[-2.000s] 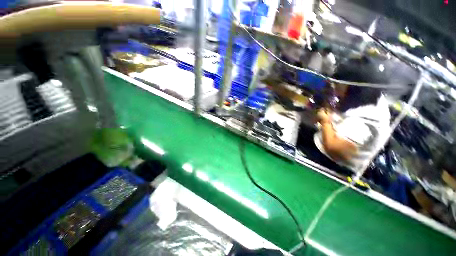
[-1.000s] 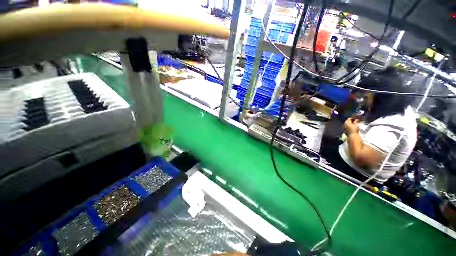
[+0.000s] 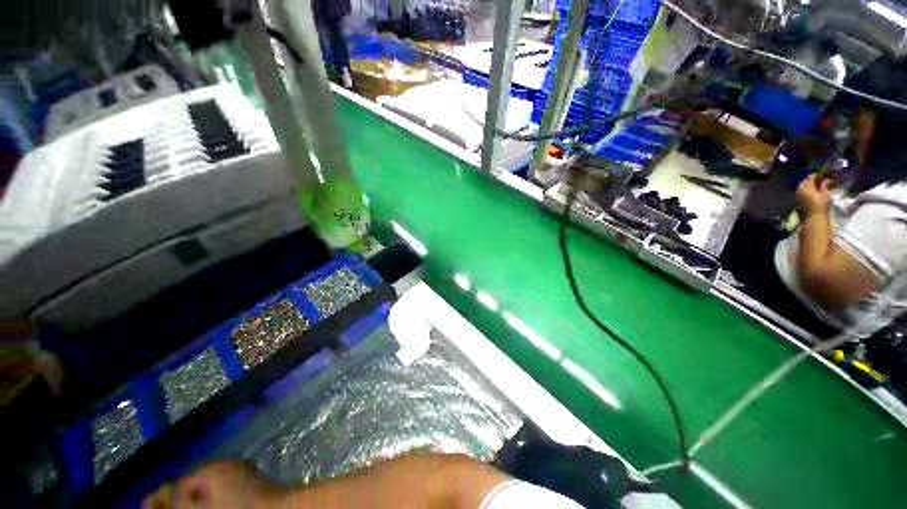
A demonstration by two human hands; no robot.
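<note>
My right forearm crosses the bottom edge from the right, with a white cuff at its right end. My right hand [image 3: 214,487] lies low over the near end of the bench, blurred and cut off by the frame, so its grip cannot be told. The silvery, wrinkled clear plastic bench cover [image 3: 368,423] lies beyond the forearm. A row of blue screw bins [image 3: 269,336] holds silver and brownish bits. A dark fist-sized tool, perhaps a power screwdriver [image 3: 567,472], lies at the bench edge. My left hand cannot be made out.
Green conveyor belt [image 3: 477,244] runs diagonally beyond the bench, with a black cable hanging over it. White foam parts trays [image 3: 249,199] hold black pieces at left. A crumpled white cloth [image 3: 411,328] lies on the bench edge. A person in white [image 3: 845,244] sits across the belt.
The view has shifted, so the bins and belt show further right and the yellowish bar at top left is gone. My right forearm and hand have come into view along the bottom.
</note>
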